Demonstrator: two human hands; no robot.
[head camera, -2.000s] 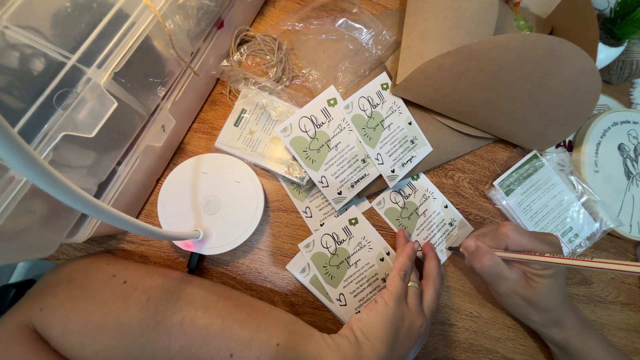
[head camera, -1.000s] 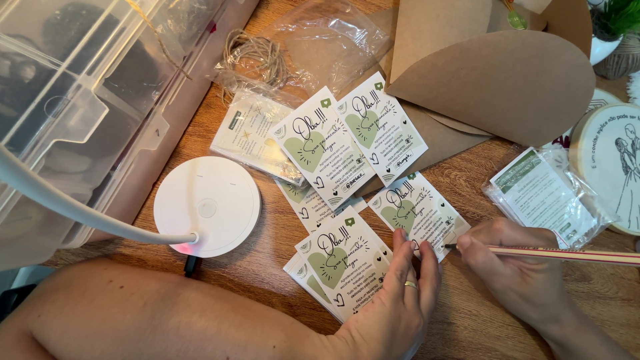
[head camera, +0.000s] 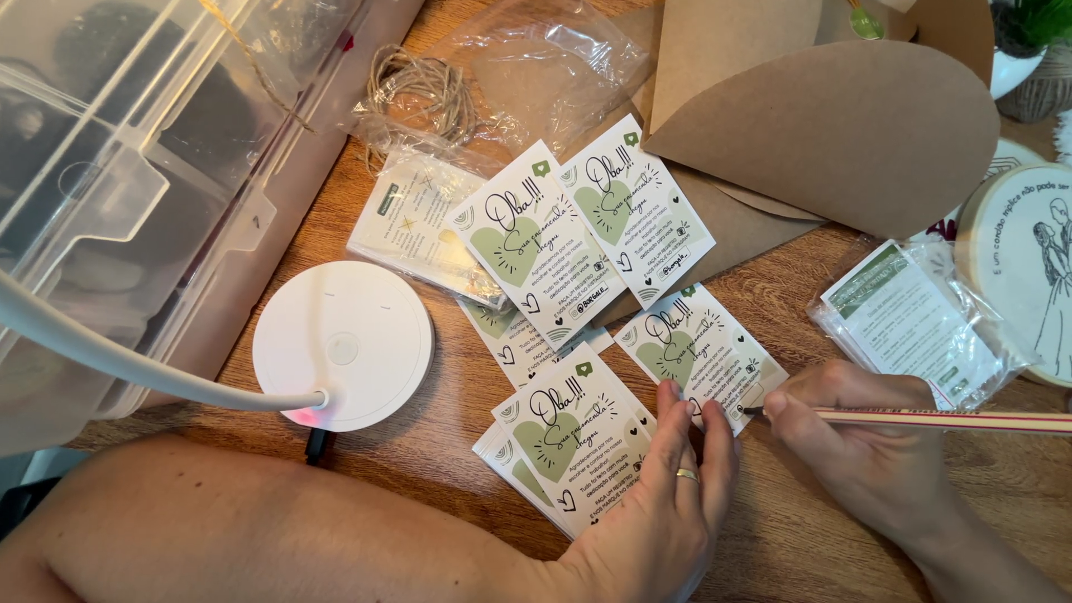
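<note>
My right hand (head camera: 863, 452) grips a long pencil (head camera: 938, 419) with a pale, red-striped shaft. Its dark tip touches the lower right part of a white and green printed card (head camera: 670, 352). The fingertips of my left hand (head camera: 670, 494), which wears a ring, press on that card's lower edge. Under the left palm lies a small stack of matching cards (head camera: 561, 427). Two more such cards lie above, one (head camera: 536, 251) overlapping the other (head camera: 632, 201), both with handwriting in their lower boxes. Another is partly hidden beneath them.
A round white lamp base (head camera: 343, 343) with a curved stem stands left. Beyond it is a clear plastic organizer box (head camera: 251, 209). Twine (head camera: 427, 96), a bagged card pack (head camera: 419, 218), kraft envelopes (head camera: 829, 134), another bagged pack (head camera: 917, 318) and an embroidery hoop (head camera: 971, 243) lie around.
</note>
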